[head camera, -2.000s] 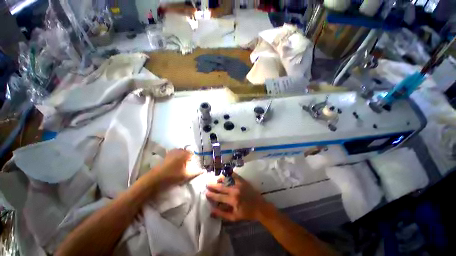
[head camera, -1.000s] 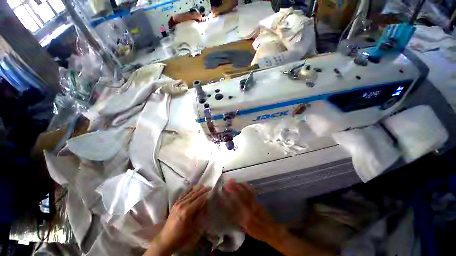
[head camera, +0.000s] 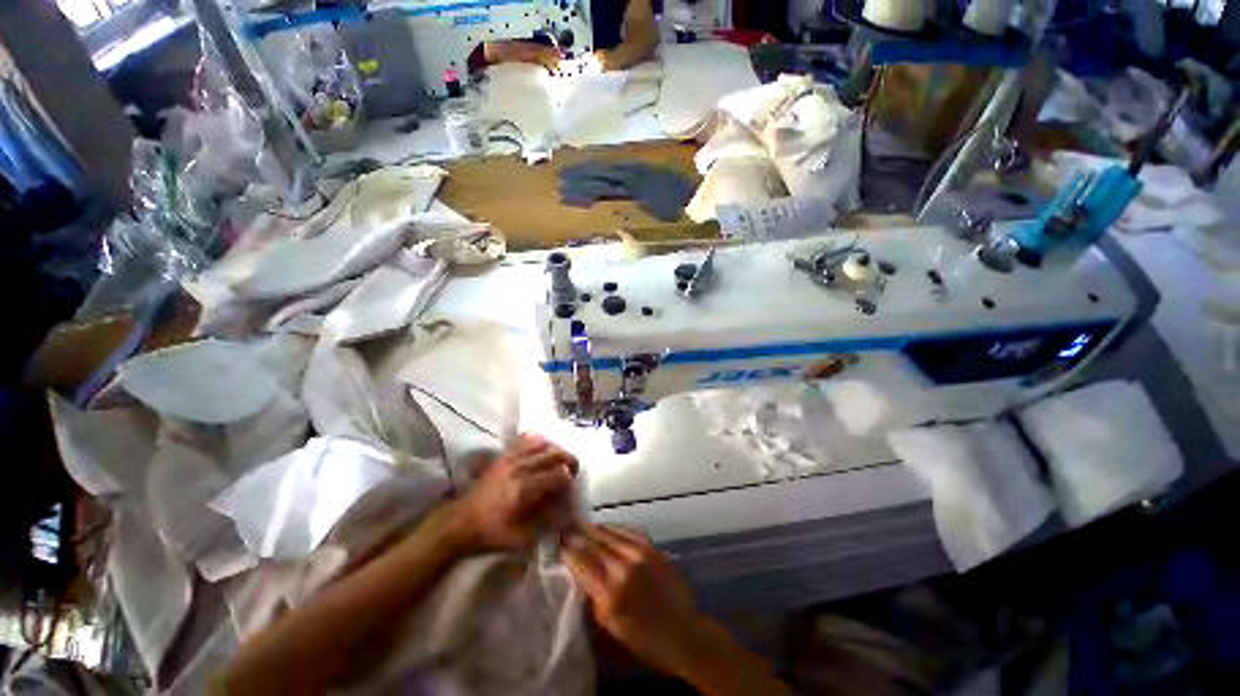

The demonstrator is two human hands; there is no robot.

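Observation:
A beige garment piece [head camera: 503, 612] hangs over the front edge of the table, bunched below and left of the needle. My left hand [head camera: 524, 492] is closed on its upper part, just in front of the machine's needle area. My right hand [head camera: 612, 571] pinches the cloth edge beside and below my left hand. The presser foot and needle [head camera: 619, 419] of the white JACK sewing machine [head camera: 816, 306] stand behind my hands, and no cloth held by my hands shows under them. The lamp glare hides detail there.
More beige cloth [head camera: 218, 381] lies heaped at left. A crumpled white tuft [head camera: 775, 428] lies under the arm. Two white pads [head camera: 1101, 449] sit at the right front edge. Grey scraps [head camera: 626, 188] lie on the brown board. Another person's hands [head camera: 598, 57] work at a machine opposite.
The cloth and both hands first came off the needle area towards me. Since then my hands have moved up a little and closed together on the cloth. The view has shifted.

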